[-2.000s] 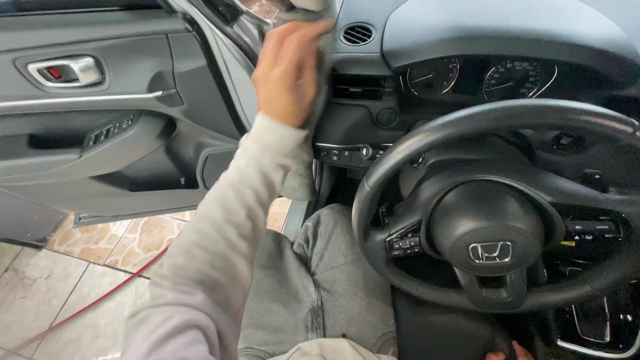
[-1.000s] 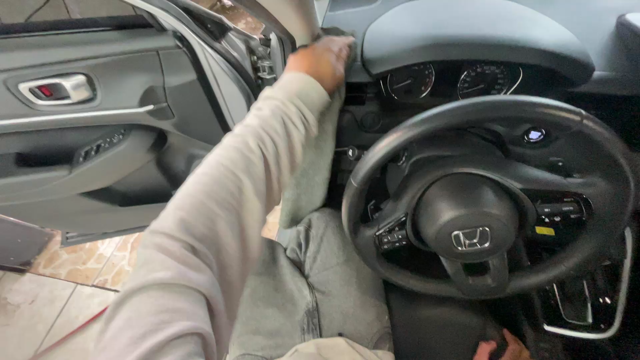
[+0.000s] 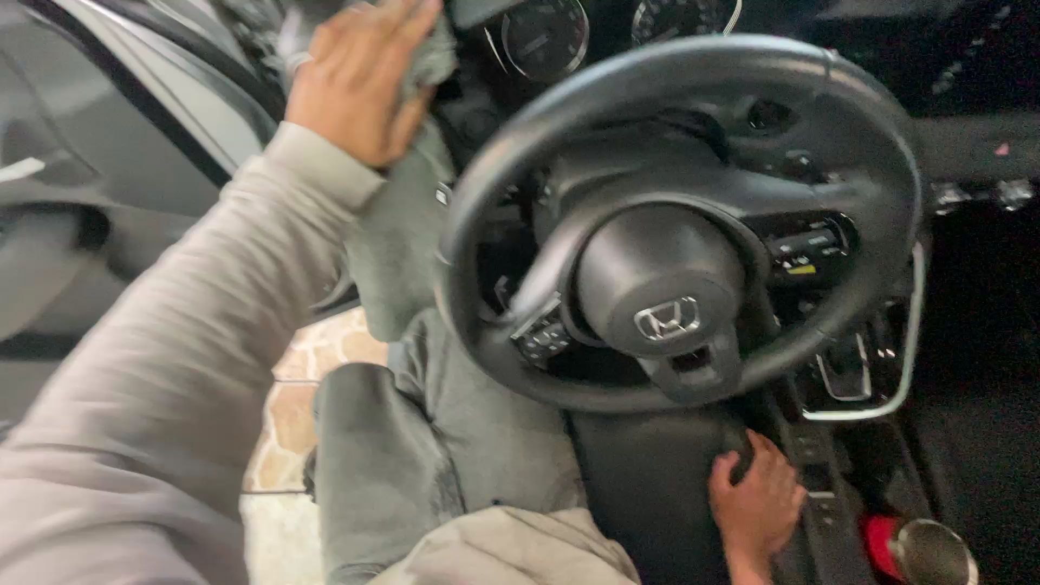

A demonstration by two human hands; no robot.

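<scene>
My left hand [image 3: 357,85] is at the top left, pressed on a grey-green cloth [image 3: 398,244] at the left end of the dashboard, beside the instrument gauges. The cloth hangs down from under the fingers toward my knee. A ring shows on one finger. My right hand [image 3: 760,500] rests low beside the centre console, at the edge of the dark seat, with thumb and fingers apart and nothing seen in it. Between the hands stands the black steering wheel [image 3: 662,268] with a Honda emblem.
The car door [image 3: 122,236] stands open at the left, with a tiled floor [image 3: 284,439] showing below. The gear selector [image 3: 845,370] is right of the wheel. A red and metallic round container [image 3: 934,552] sits in the console at the lower right. My legs [image 3: 382,455] are under the wheel.
My left hand, with the cloth, has come down from the base of the windshield pillar to beside the gauges. The view has shifted down and closer to the wheel. The right hand remains low by the console.
</scene>
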